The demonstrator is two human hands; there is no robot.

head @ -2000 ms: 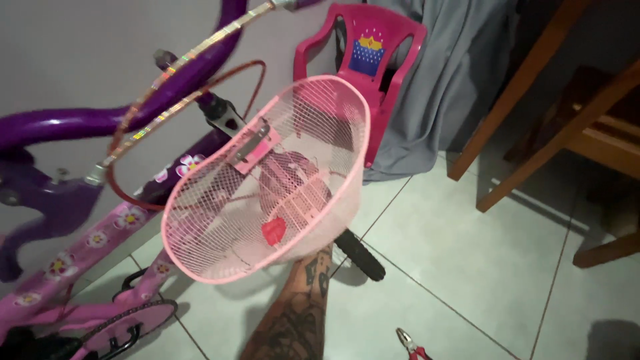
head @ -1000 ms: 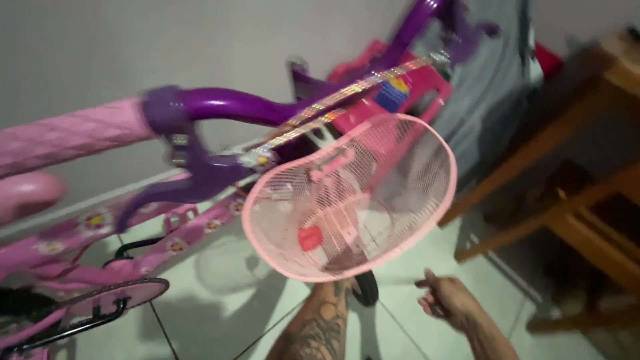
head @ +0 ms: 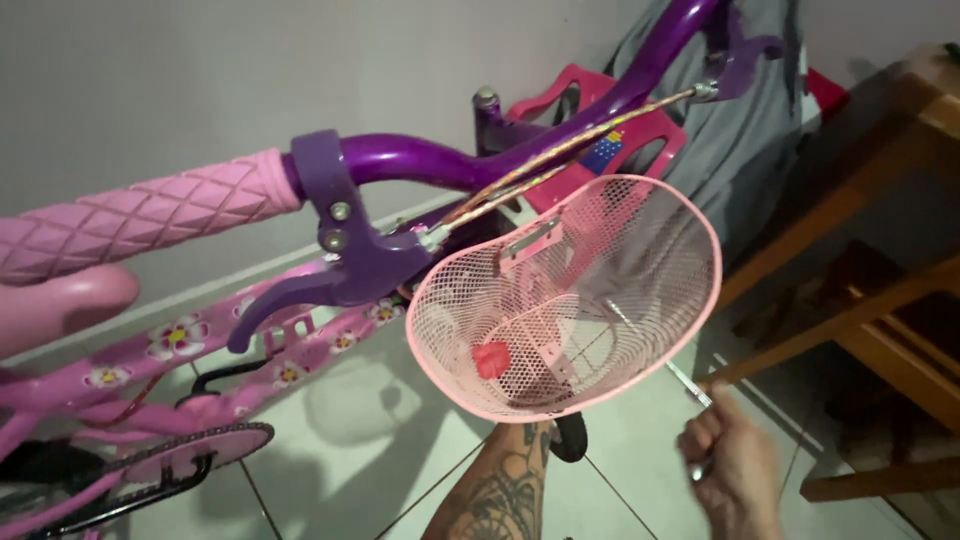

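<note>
A pink wire-mesh basket [head: 562,300] with a red piece [head: 491,360] on its front hangs before the purple handlebar [head: 420,159] of a child's bicycle. My left forearm [head: 495,480], tattooed, reaches up beneath the basket; the basket hides my left hand, only dimly visible, if at all, through the mesh. Low on the right, my right hand [head: 720,450] has its fingers curled around a slim shiny metal tool [head: 694,386], whose kind is blurred. The tool points up and left towards the basket's lower right rim. A metal bracket [head: 531,240] sits at the basket's handlebar side.
A purple brake lever [head: 289,296] and a pink grip [head: 150,206] are at left, above the flowered frame [head: 176,337]. Brake cables [head: 570,146] cross above the basket. Behind stand a pink plastic chair [head: 559,97] and grey cloth [head: 739,150]; wooden furniture [head: 862,315] is at right.
My right hand, out of view two seconds ago, came in at the right with no tool visible and now grips a metal one. The view has shifted, bringing in the left grip. My left arm stays beneath the basket.
</note>
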